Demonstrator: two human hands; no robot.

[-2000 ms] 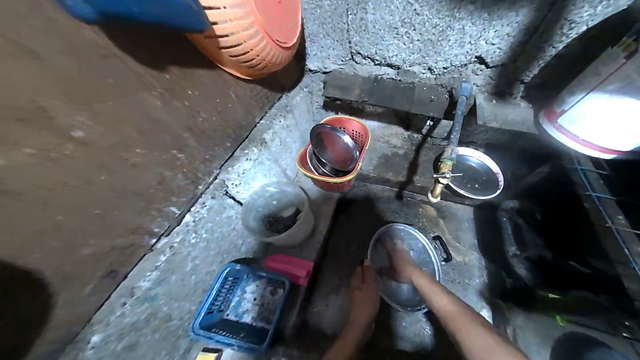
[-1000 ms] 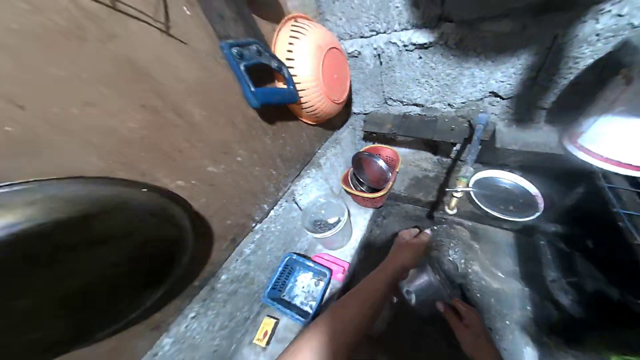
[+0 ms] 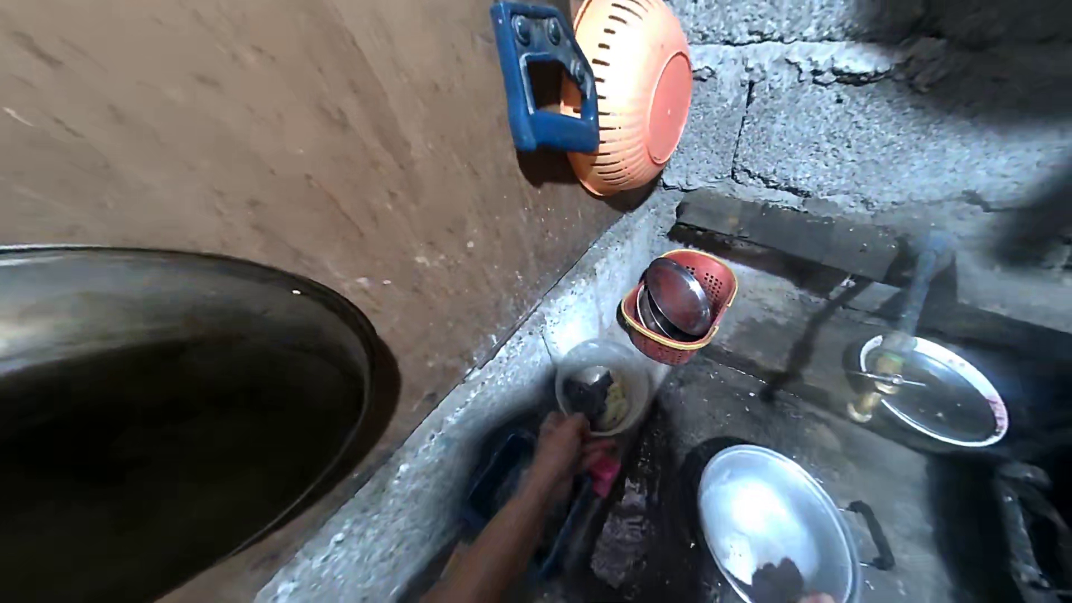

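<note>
My left hand [image 3: 569,448] is at the near rim of a translucent plastic bucket [image 3: 645,389], with dark and yellowish things inside. Whether its fingers grip the rim or something small is unclear. Beside the fingers lies a pink item [image 3: 605,476], partly covered. Under my forearm a blue plastic basket [image 3: 574,536] shows in part. Of my right hand [image 3: 816,598] only a bit of finger appears at the bottom edge, by the aluminium pot [image 3: 775,502], which has a black side handle and a dark patch low inside; the rest of that hand is out of frame.
A red perforated basket [image 3: 666,350] holds metal lids or bowls in the corner. A tap [image 3: 875,394] stands over a round white-rimmed tray [image 3: 988,402]. On the brown wall are a large dark pan [image 3: 167,402], an orange colander [image 3: 624,100] and a blue handle [image 3: 557,130].
My left hand has moved from near the tap to the bucket. The pot's bright inside now shows at lower right, with most of my right hand gone from view.
</note>
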